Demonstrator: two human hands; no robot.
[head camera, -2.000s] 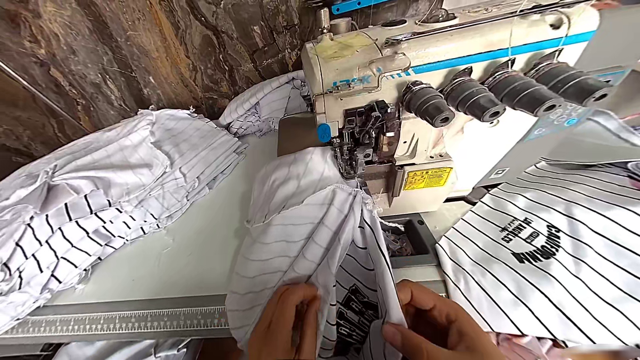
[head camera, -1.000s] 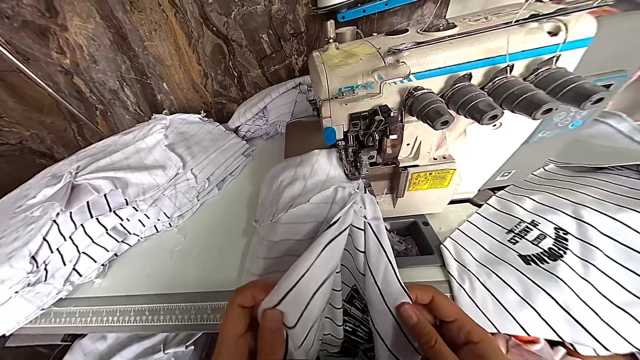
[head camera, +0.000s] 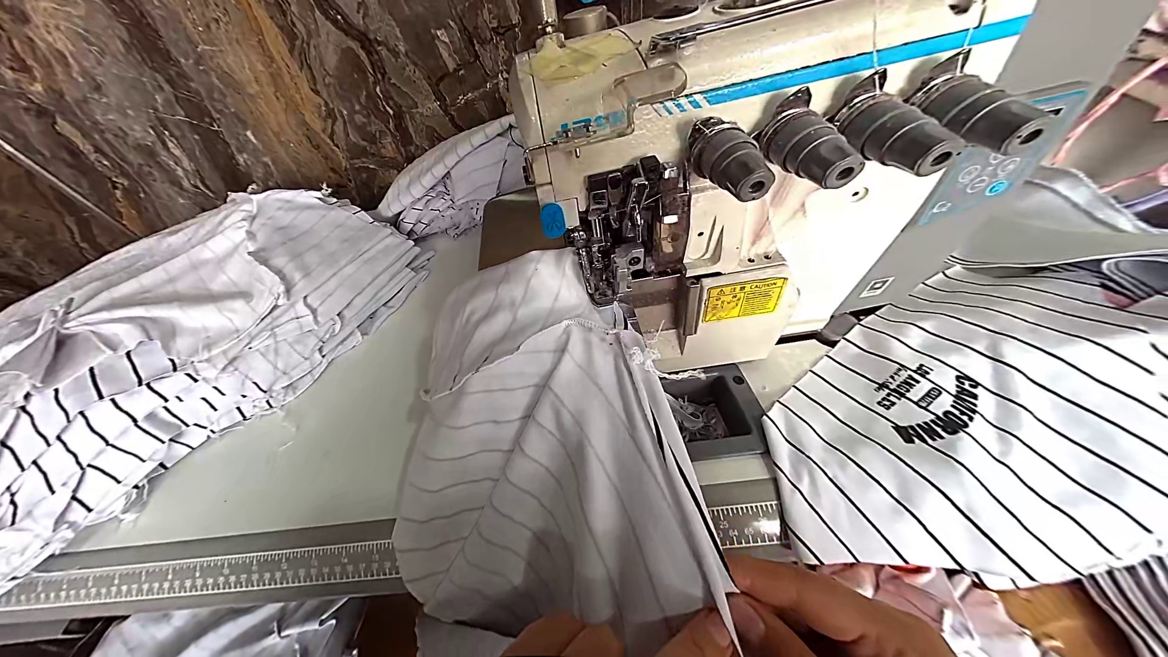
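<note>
A white fabric piece with dark stripes (head camera: 547, 438) runs from under the presser foot of an overlock sewing machine (head camera: 620, 246) down to my hands. My right hand (head camera: 821, 611) pinches its two layers together at the right edge. My left hand (head camera: 602, 634) is at the bottom edge of the view, its fingertips on the same fabric and mostly cut off or covered by it. The layers lie edge to edge along the right side, with a small gap between them. Loose thread hangs beside the presser foot.
A stack of striped fabric pieces (head camera: 228, 274) lies left on the machine table (head camera: 301, 456), with more cloth (head camera: 456, 182) behind. A ruler strip (head camera: 210, 575) runs along the front edge. Right are a small dark scrap tray (head camera: 721, 411) and a striped printed panel (head camera: 985, 438).
The fabric's layers, spread apart with dark print showing between them, are now closed together. My left hand has moved right, close to my right hand.
</note>
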